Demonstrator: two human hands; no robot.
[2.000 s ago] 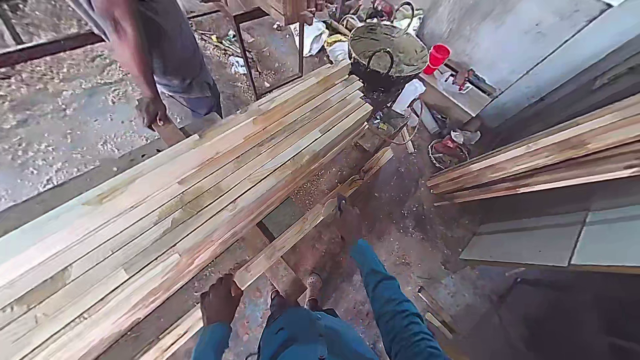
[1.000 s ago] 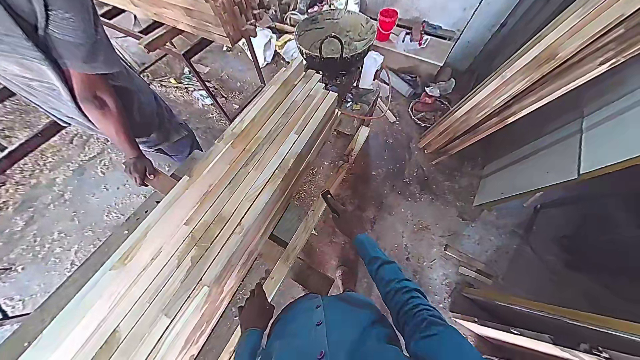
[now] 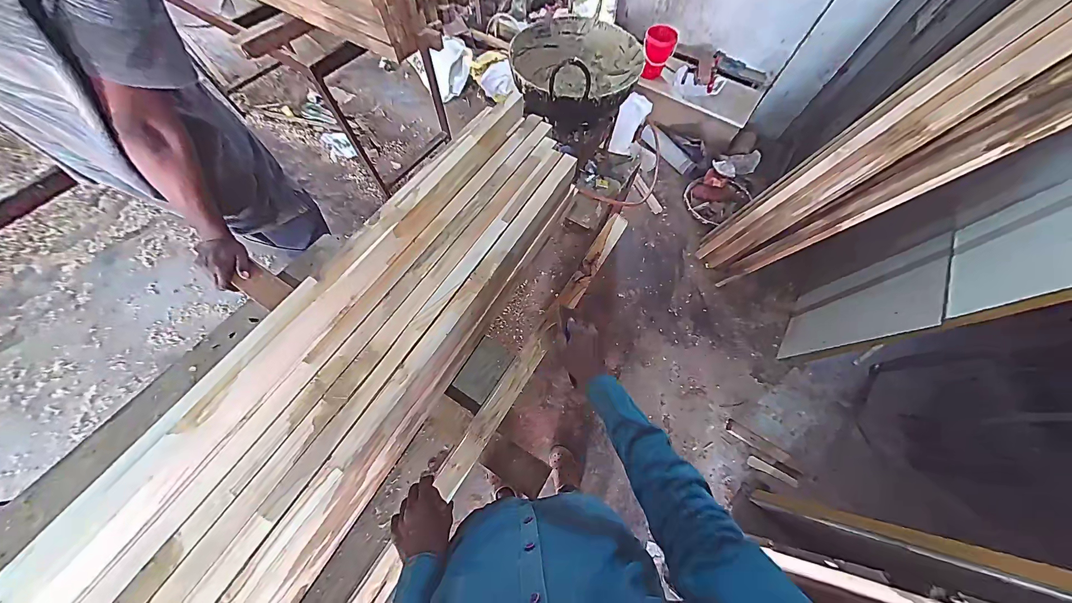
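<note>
A long narrow wooden strip (image 3: 512, 387) runs diagonally in front of me, beside a row of several pale wooden strips (image 3: 402, 276) lying side by side. My left hand (image 3: 421, 517) grips its near end, close to my body. Farther along, my right hand (image 3: 579, 347) is closed around a small dark tool (image 3: 568, 322) at the strip's edge; its kind is too blurred to tell. Under the strip lie a grey block (image 3: 481, 373) and a brown wooden piece (image 3: 515, 466).
At the left, a person (image 3: 167, 159) rests a hand on a wood piece (image 3: 266, 287). Beyond the strips stand a large metal basin (image 3: 576, 67) and a red bucket (image 3: 659, 52). Long boards (image 3: 888, 142) slant in from the right. Wood scraps (image 3: 764, 452) lie on the floor.
The view has shifted. Both my hands remain on the strip, the right one still with the dark tool. The other person shows farther into view than two seconds ago.
</note>
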